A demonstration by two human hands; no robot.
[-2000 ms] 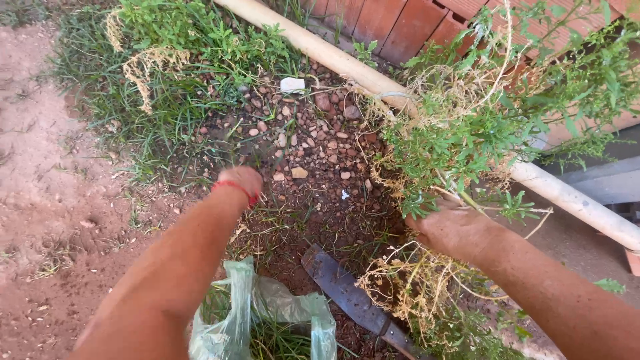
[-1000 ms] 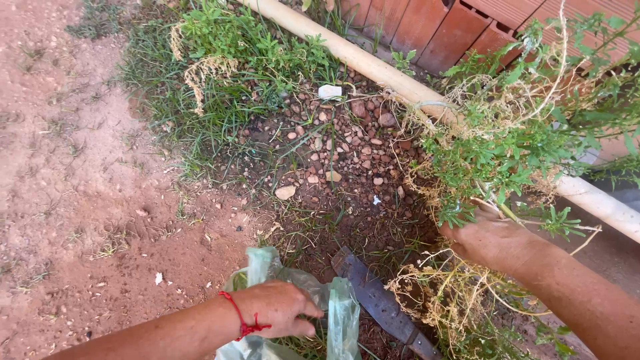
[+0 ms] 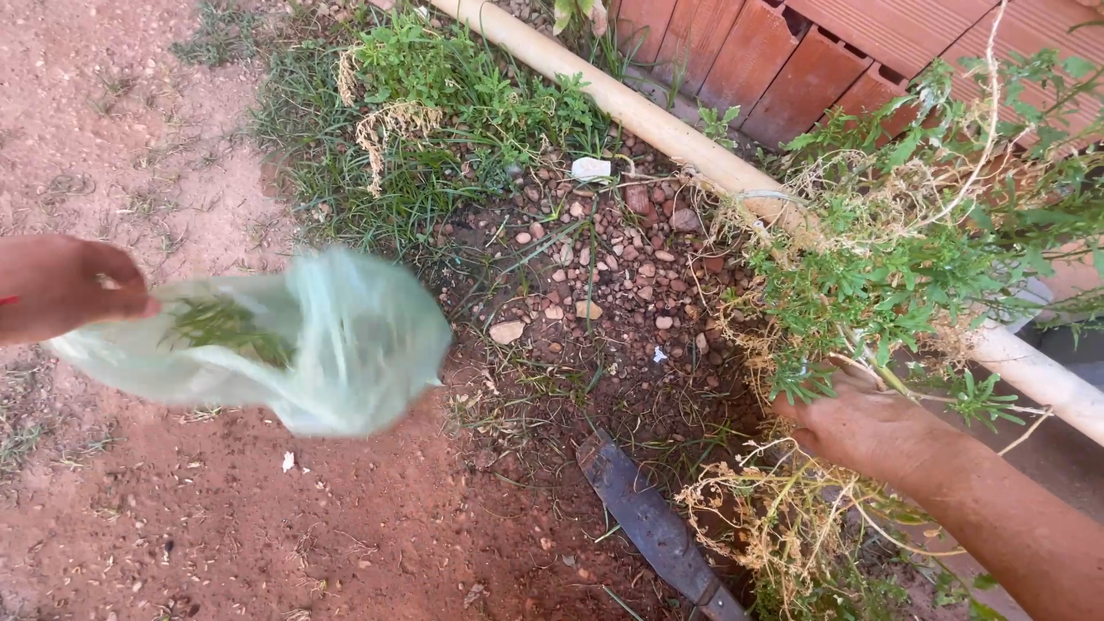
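At the left edge my left hand (image 3: 78, 289) pinches the rim of a thin green plastic bag (image 3: 362, 345), which is blurred and has cut grass (image 3: 228, 328) inside. My right hand (image 3: 854, 418) is closed around the stems of a leafy green weed (image 3: 906, 293) at the right; its fingertips are partly hidden by leaves. Dry, yellowish stalks (image 3: 785, 517) hang below that hand. A machete (image 3: 647, 517) with a dark, worn blade lies on the soil between the two hands, its handle end cut off by the bottom edge.
A pale pipe (image 3: 638, 112) runs diagonally in front of stacked red hollow bricks (image 3: 802, 82). Small stones (image 3: 638, 267) and a white fragment (image 3: 591, 169) lie beside it. Grass and low weeds (image 3: 457, 112) grow at the upper left. Bare reddish soil (image 3: 345, 526) spreads across the lower left.
My left hand first came down to the bag, then moved left with it; the bag stood beside the machete in the earlier frames. My right hand stays at the weed stems.
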